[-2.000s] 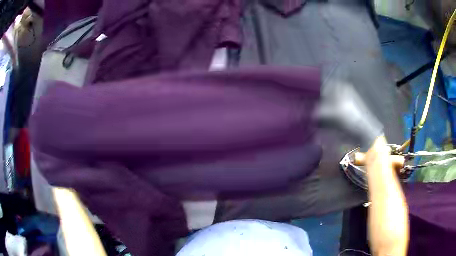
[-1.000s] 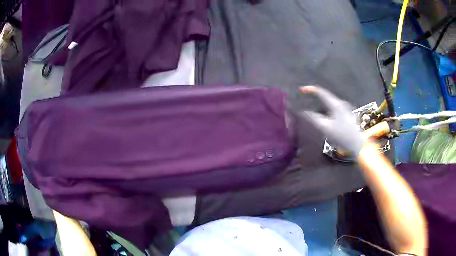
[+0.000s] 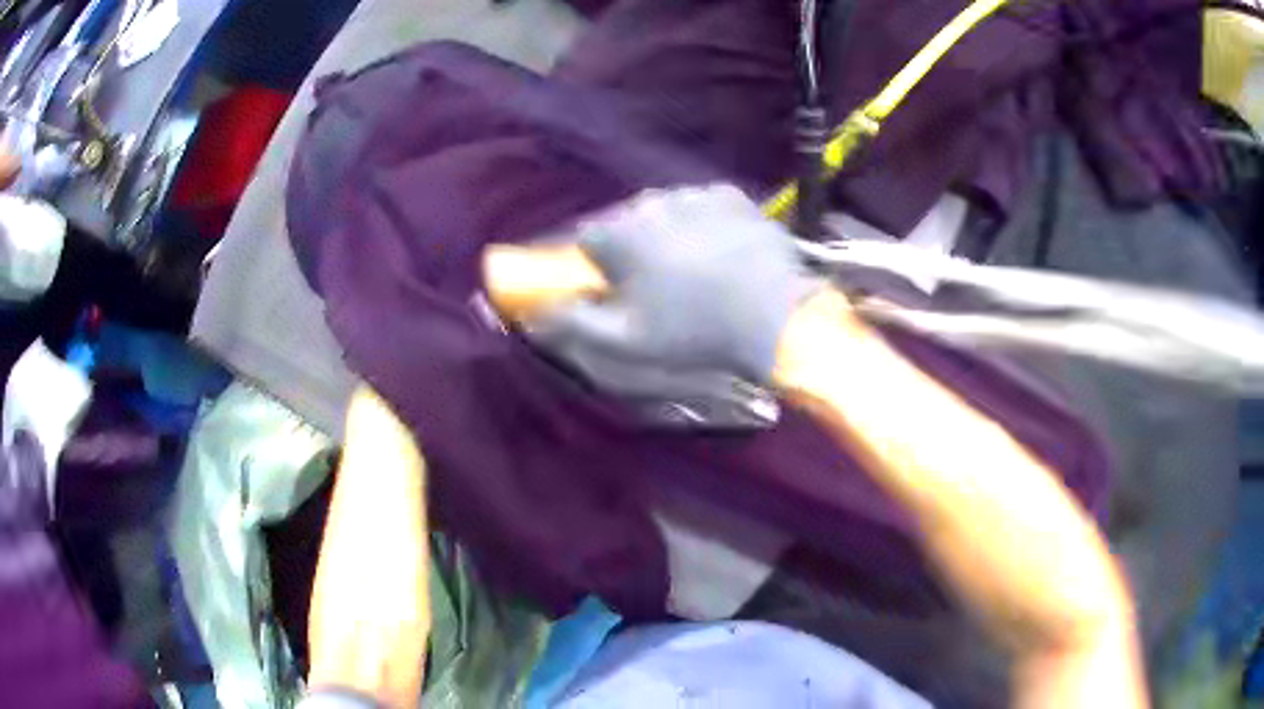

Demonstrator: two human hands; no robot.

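Observation:
My right hand, in a grey glove, is closed around the orange-tan wooden handle of the steam iron, whose silver edge shows below the glove. The iron is over the dark purple jacket, which covers the padded pressing form. Whether its plate touches the cloth is hidden. My left forearm comes up from the lower left and ends at the jacket's lower edge. The left hand itself is hidden beneath the purple cloth. The picture is somewhat blurred.
The pale steam hose runs right from the iron. A yellow hose and black cord rise behind it. More purple garments lie at the back. Grey table cover shows left; pale green cloth hangs below.
My right hand has moved left from the parked iron's side and now holds the iron over the jacket. The hoses came with it. The view has turned towards the form's left end.

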